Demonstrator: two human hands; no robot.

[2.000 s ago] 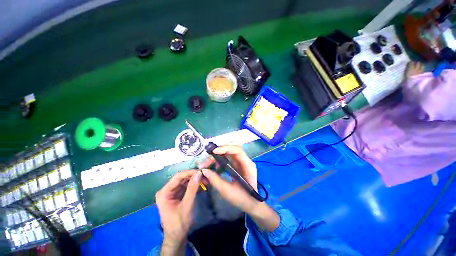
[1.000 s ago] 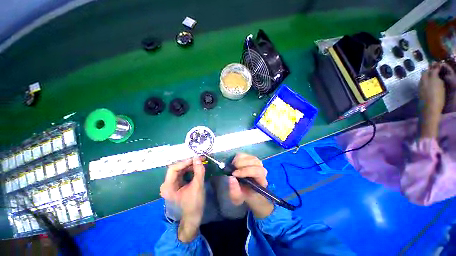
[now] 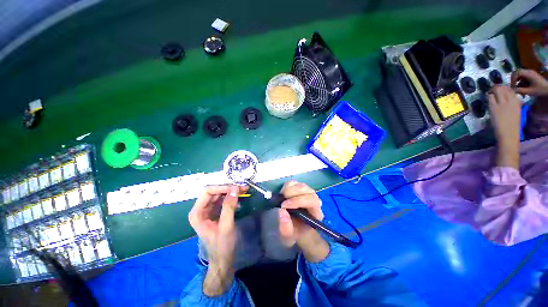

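My right hand (image 3: 302, 211) is closed around the black handle of the soldering iron (image 3: 321, 226). The iron's silver tip points left over the near rim of a small round white-rimmed dish (image 3: 241, 167) with a dark speckled middle. My left hand (image 3: 217, 217) pinches a small part with a yellow edge (image 3: 244, 195) between thumb and fingers, just below the dish, close to the iron tip. The part is mostly hidden by my fingers; it may be a battery cell. I cannot tell whether the tip touches it.
A green solder spool (image 3: 121, 148) and battery tray (image 3: 57, 213) stand left. Several black housings (image 3: 215, 126) lie behind the dish. A tub (image 3: 284, 96), fan (image 3: 318, 75), blue bin (image 3: 347, 140) and soldering station (image 3: 420, 90) stand right. Another person's hands (image 3: 508, 102) are far right.
My hands have moved from close together near the bench edge to either side of the dish's near rim. The iron tip has swung down to my left fingertips. The neighbour's hands have moved over the black housings.
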